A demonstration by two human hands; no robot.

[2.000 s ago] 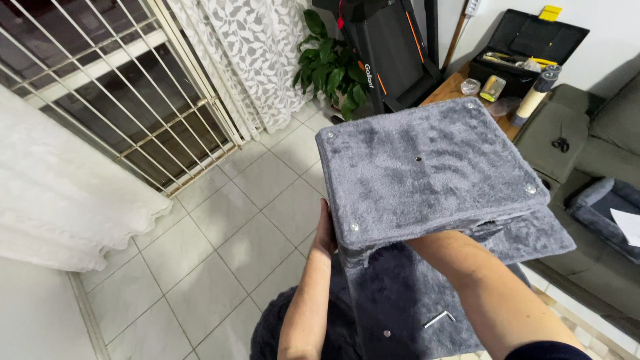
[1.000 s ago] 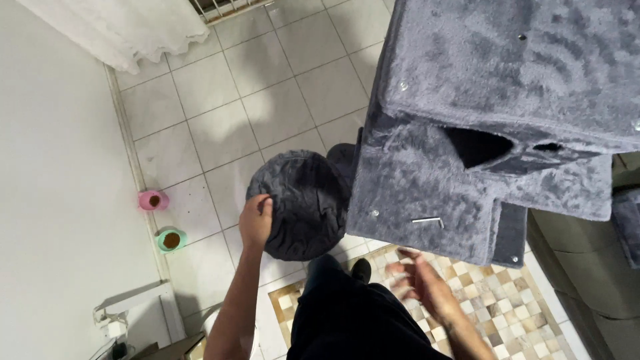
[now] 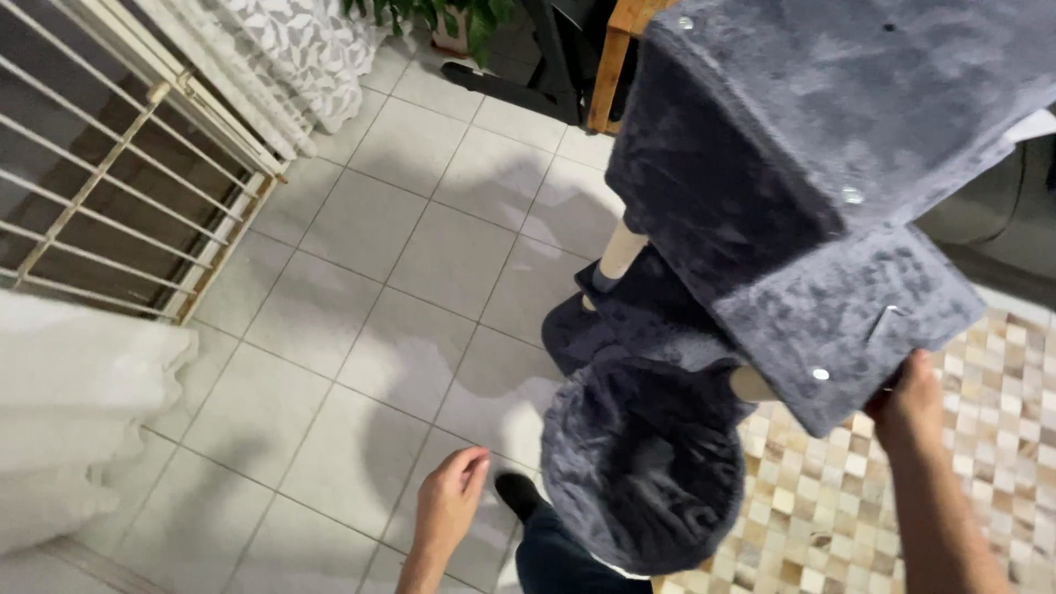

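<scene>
A cat tree covered in grey plush rises at the right, with a box-shaped upper part (image 3: 825, 99), a lower platform (image 3: 850, 322) and a round plush basket (image 3: 643, 466) at its side. On the platform lies an L-shaped hex key (image 3: 881, 323). My right hand (image 3: 907, 404) grips the platform's near edge, its fingertips hidden underneath. My left hand (image 3: 452, 495) is over the floor, left of the basket and apart from it, fingers curled together, with nothing visible in it. A pale post (image 3: 619, 252) shows beneath the box.
A barred door (image 3: 91, 173) and white curtains (image 3: 74, 412) stand at the left. A potted plant (image 3: 452, 29), a black machine's base (image 3: 511, 91) and a wooden table leg (image 3: 609, 82) are at the top. My foot (image 3: 518, 493) is beside the basket; a patchwork rug (image 3: 825, 495) lies below.
My left hand has let go of the round basket and is now apart from it. My right hand, free a second ago, now holds the platform's edge. The view has turned.
</scene>
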